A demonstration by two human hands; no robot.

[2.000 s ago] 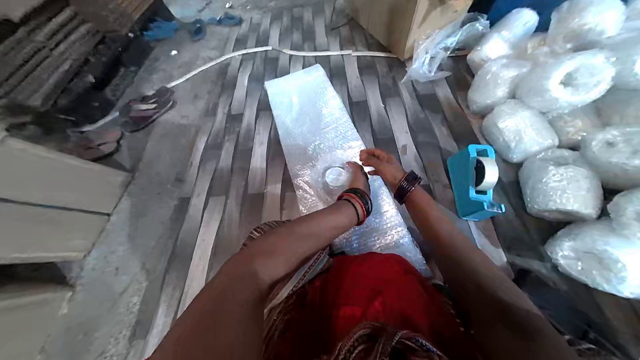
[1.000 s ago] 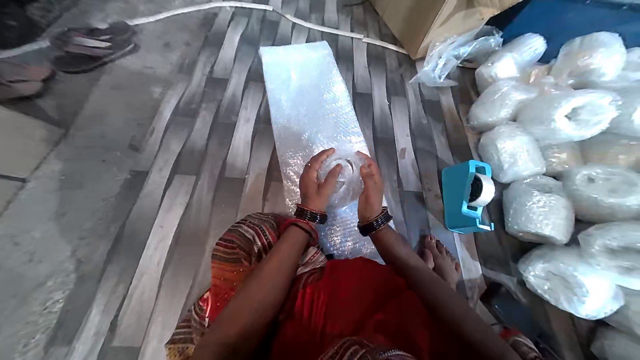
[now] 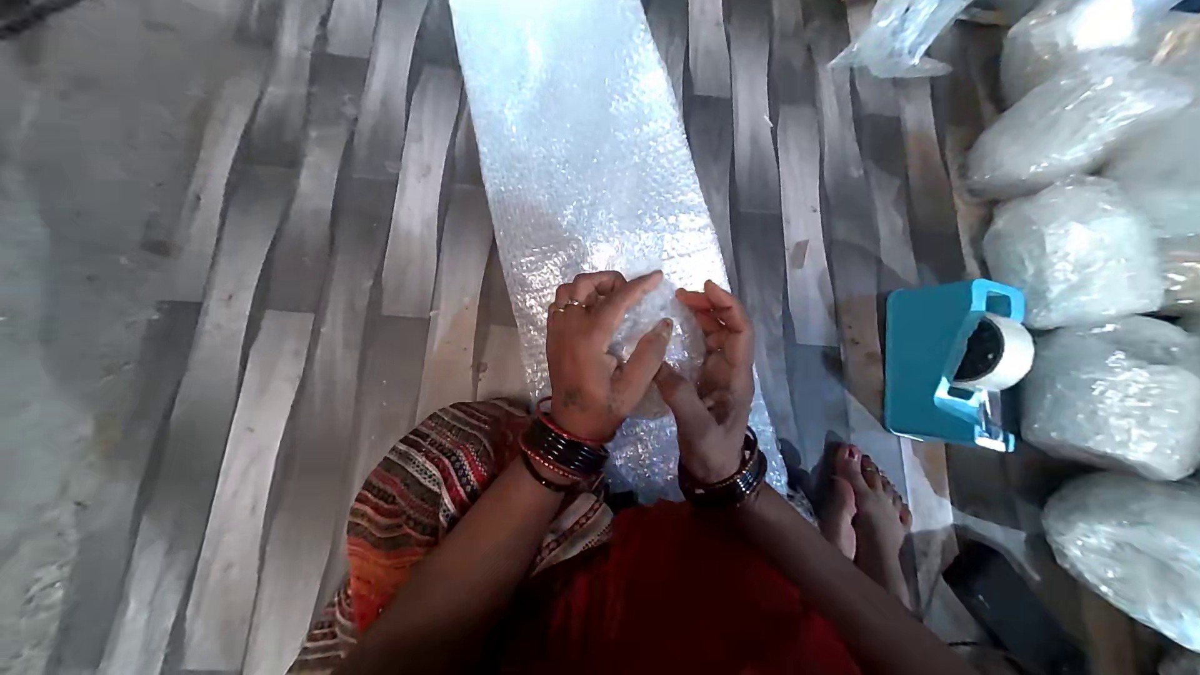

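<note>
A long strip of bubble wrap [image 3: 591, 159] lies on the wood-patterned floor in front of me. Over its near part, a rounded bundle in clear bubble wrap [image 3: 680, 323] sits between my hands; what is inside cannot be made out. My left hand [image 3: 600, 352] covers the bundle's left side, thumb and fingers curved over it. Against the right side rests my right hand [image 3: 712, 384], its fingers curled around the edge. Bangles circle both wrists.
To the right stands a blue tape dispenser [image 3: 923, 361] with a roll of tape [image 3: 1017, 354]. Several wrapped bundles [image 3: 1073, 253] are piled beyond it. A crumpled plastic piece [image 3: 895, 42] lies at the upper right. My bare foot [image 3: 872, 511] and a dark flat object [image 3: 1012, 600] are at the lower right.
Two seconds ago my hands were together at the right side of a round clear item on the strip; now they cup the bundle from both sides. The view has moved closer.
</note>
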